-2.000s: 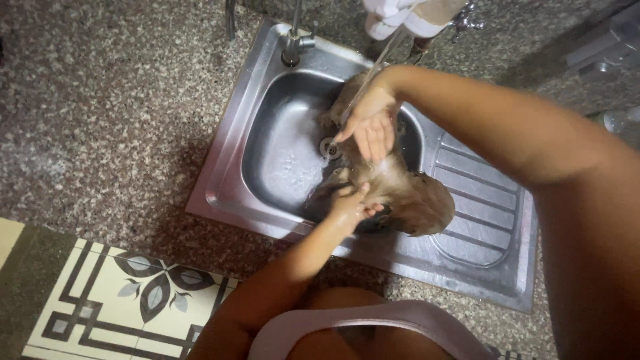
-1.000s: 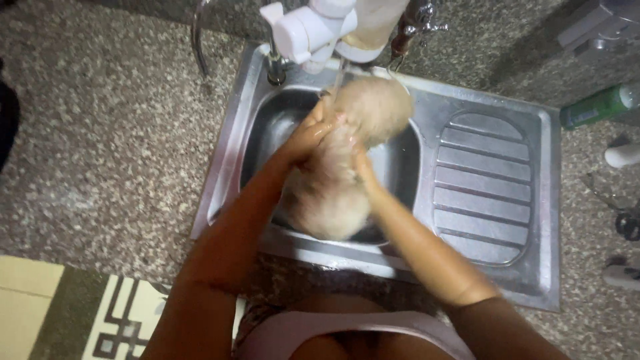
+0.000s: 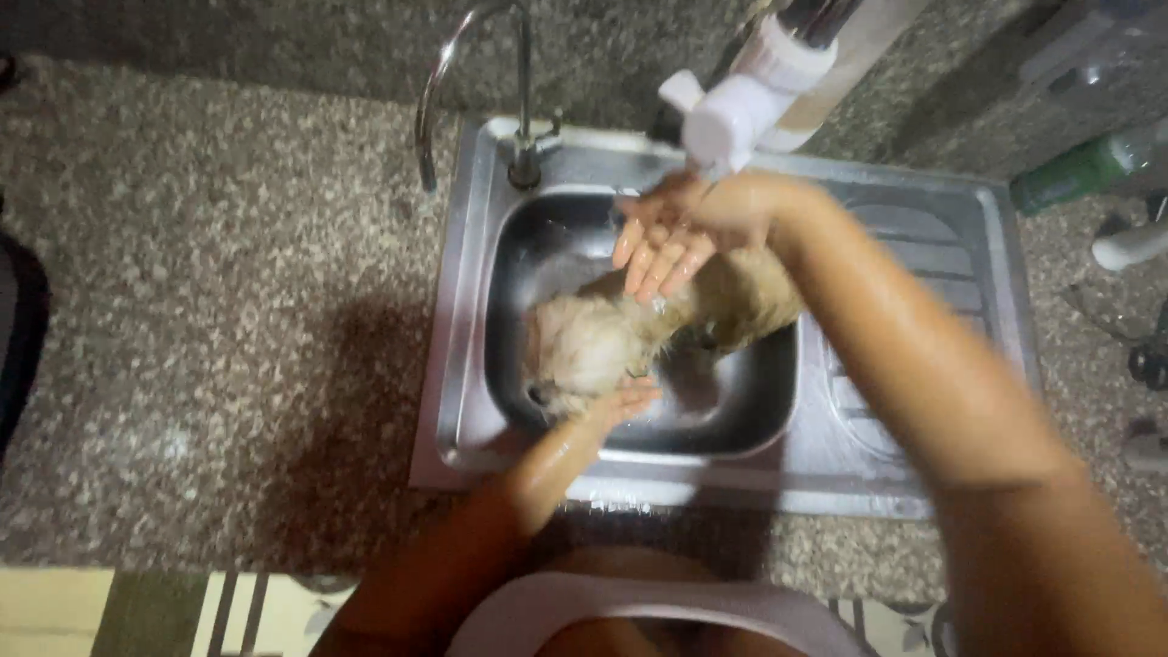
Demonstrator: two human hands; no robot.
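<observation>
A wet, light-furred animal, seemingly a small dog [image 3: 584, 351], stands in the basin of the stainless steel sink [image 3: 456, 365], its head to the left and its body reaching right. My right hand [image 3: 680, 233] is spread palm up under the white tap fitting [image 3: 721, 128], over the animal's back, wet and holding nothing. My left hand [image 3: 616, 406] rests below the animal's head, against its fur, fingers extended. Part of the animal's rear is hidden behind my right wrist.
A curved metal faucet [image 3: 438, 91] rises at the sink's back left. The ribbed drainboard [image 3: 912, 265] lies right of the basin, partly behind my right forearm. On the speckled counter [image 3: 228, 319], a green bottle [image 3: 1072, 173] and a white object [image 3: 1131, 246] lie at the far right.
My right hand has gone from the animal up under the tap fitting. The animal's position in the basin has changed, and my left hand is now by its head.
</observation>
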